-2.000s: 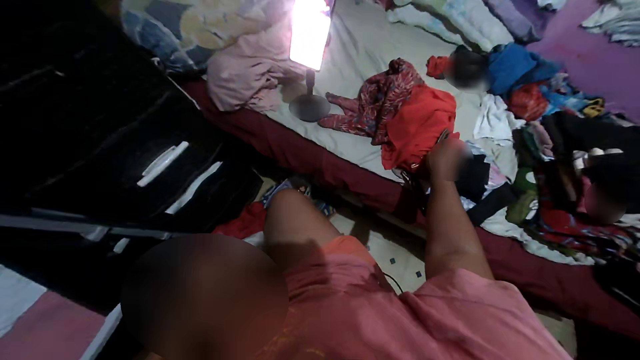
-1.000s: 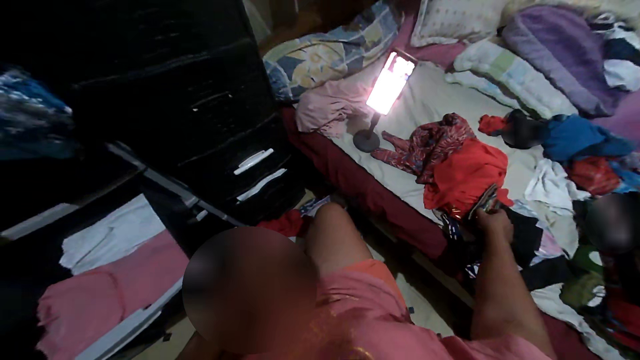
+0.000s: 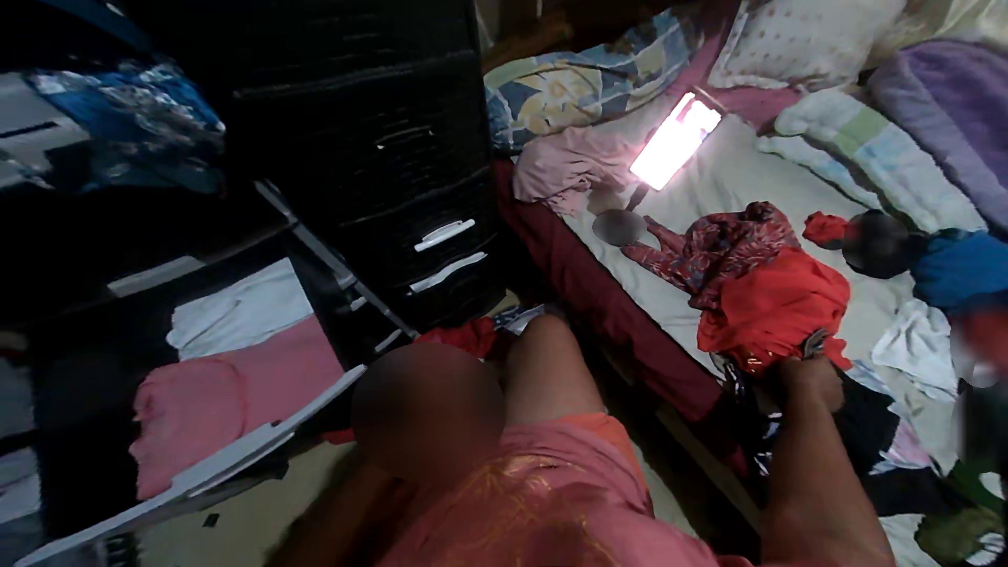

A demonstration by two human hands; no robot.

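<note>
My right hand [image 3: 811,378] is at the near edge of the bed, against a bright red cloth [image 3: 776,307]; its fingers are partly hidden, and a small dark item shows at them. I cannot tell how firmly it grips. A patterned dark red garment [image 3: 724,244] lies crumpled against the red cloth's far side. Below and right of the hand are black clothes [image 3: 866,417]. My left hand is not visible; a round blur covers the area near my knee, where the left forearm [image 3: 346,504] comes up from the bottom.
An open drawer at left holds a folded pink cloth [image 3: 236,394] and a white cloth [image 3: 240,307]. Black drawers [image 3: 378,157] stand behind it. On the bed are a lit phone on a stand [image 3: 676,142], a pink cloth [image 3: 567,169], pillows [image 3: 803,39] and a blue garment [image 3: 965,268].
The view has swung left, bringing the open drawer with folded cloths into sight. My right hand stays by the red cloth at the bed's edge.
</note>
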